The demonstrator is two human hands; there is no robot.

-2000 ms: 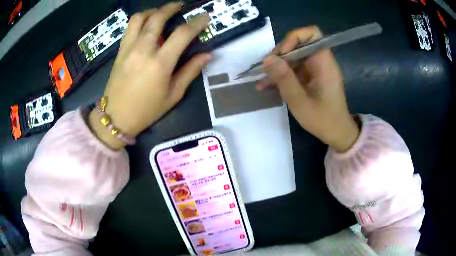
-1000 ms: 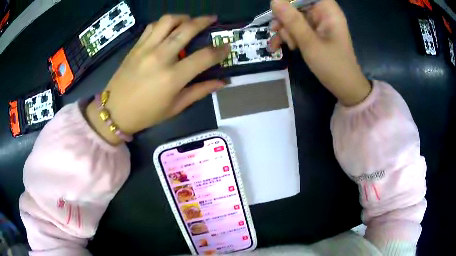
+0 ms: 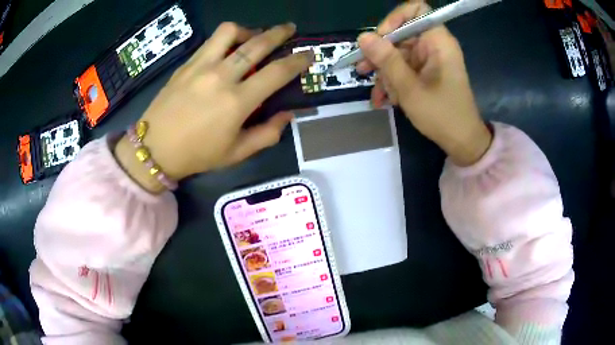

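Note:
A black device unit with a white-and-green circuit board (image 3: 339,77) lies at the top centre. My left hand (image 3: 216,101) holds its left part, fingers over the housing and the board's left edge. My right hand (image 3: 421,81) holds silver tweezers (image 3: 431,21) like a pen, their tip over the board's middle. Whether the tip holds a grey piece cannot be told. The white backing sheet (image 3: 357,215) lies just below the unit, with a wide grey strip (image 3: 345,134) near its top and a bit of a narrow strip above it.
A smartphone (image 3: 283,263) with a lit screen lies against the sheet's left edge. Two black-and-orange units (image 3: 94,93) (image 3: 25,158) lie at the left. More units (image 3: 572,50) stand at the upper right. A pale curved rail (image 3: 42,27) crosses the top left corner.
The right hand has brought the tweezers from the grey strips up to the board, and the tip has moved down onto it. The unit has shifted right and lower since the first frame.

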